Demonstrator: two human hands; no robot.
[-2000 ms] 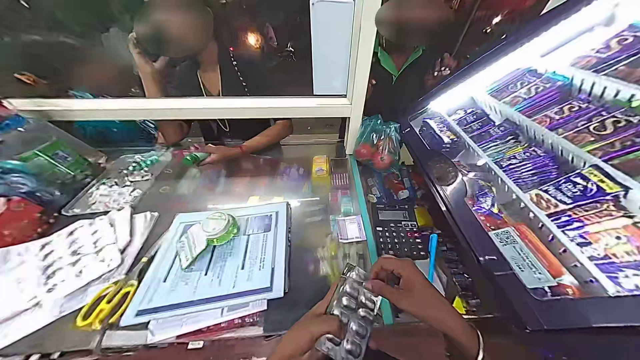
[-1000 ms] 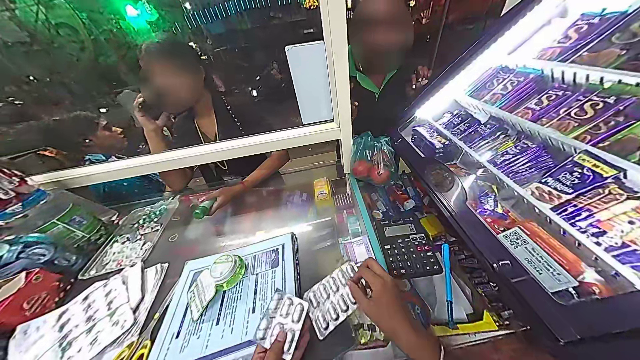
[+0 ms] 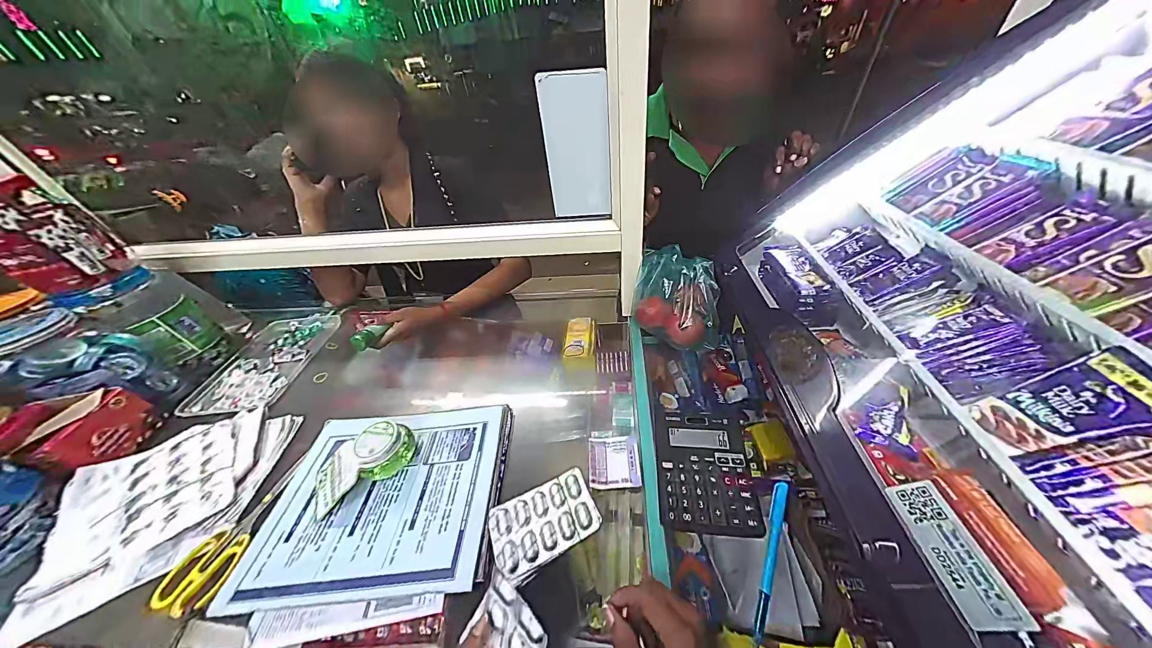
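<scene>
My right hand [image 3: 657, 616] is at the bottom edge, partly cut off, its fingers loosely bent and apart with nothing visible between them. It is to the right of a silver blister strip of capsules [image 3: 544, 522], which overlaps the right edge of a printed sheet [image 3: 360, 540]. Just below that strip, another blister strip [image 3: 513, 621] runs out of the frame. My left hand does not show; whatever supports the strips is hidden below the edge. A green tape roll [image 3: 385, 450] lies on the sheet, and yellow-handled scissors [image 3: 200, 571] lie left of it.
Right of the glass counter stand a calculator [image 3: 709, 477], a blue pen [image 3: 772, 549] and a lit chocolate display [image 3: 990, 360]. Blister sheets [image 3: 144, 504] and a clear tray [image 3: 261, 369] are at the left. Across the counter, a person's hand [image 3: 409, 324] holds a green item; another person stands behind.
My right hand has come away from the blister strip, down and to the right. My left hand, seen holding strips one second ago, has gone out of view.
</scene>
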